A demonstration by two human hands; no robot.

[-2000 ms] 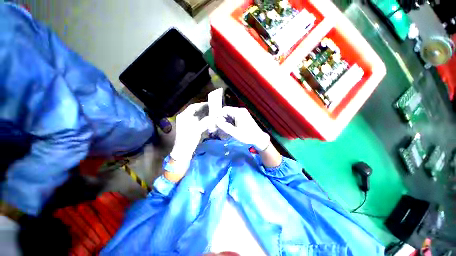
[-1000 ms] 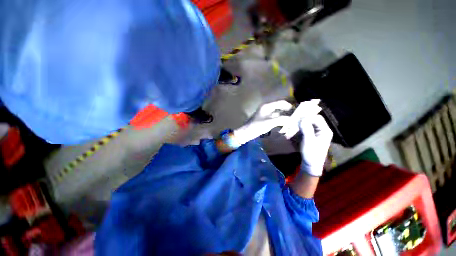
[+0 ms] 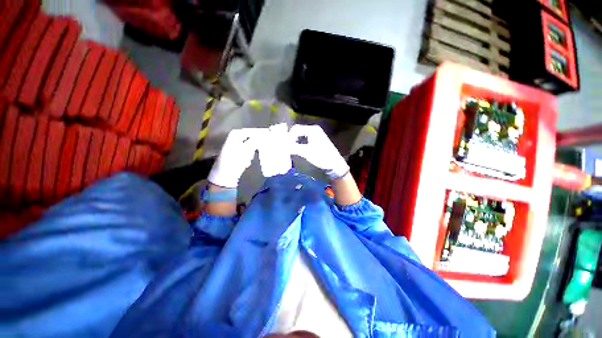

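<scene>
My left hand (image 3: 237,158), in a white glove with a blue band at the wrist, and my right hand (image 3: 318,150), also white-gloved, are close together in front of my blue smock. Between them they hold a white strip (image 3: 274,150), probably a label or paper; its print cannot be read. To the right stands a stack of red foam trays (image 3: 430,165). The top tray's two pockets each hold a green circuit board, one in the upper pocket (image 3: 492,135) and one in the lower pocket (image 3: 476,228).
An open black bin (image 3: 343,76) stands on the floor ahead. Wooden pallets (image 3: 465,33) lie beyond it. Many red foam pieces (image 3: 79,119) are stacked at the left. A person's blue smock (image 3: 99,257) is close at the lower left. More boards in red trays (image 3: 556,49) stand at the upper right.
The view has swung, bringing the red stacks into view at left and the tray stack up at right. Both hands still hold the white strip.
</scene>
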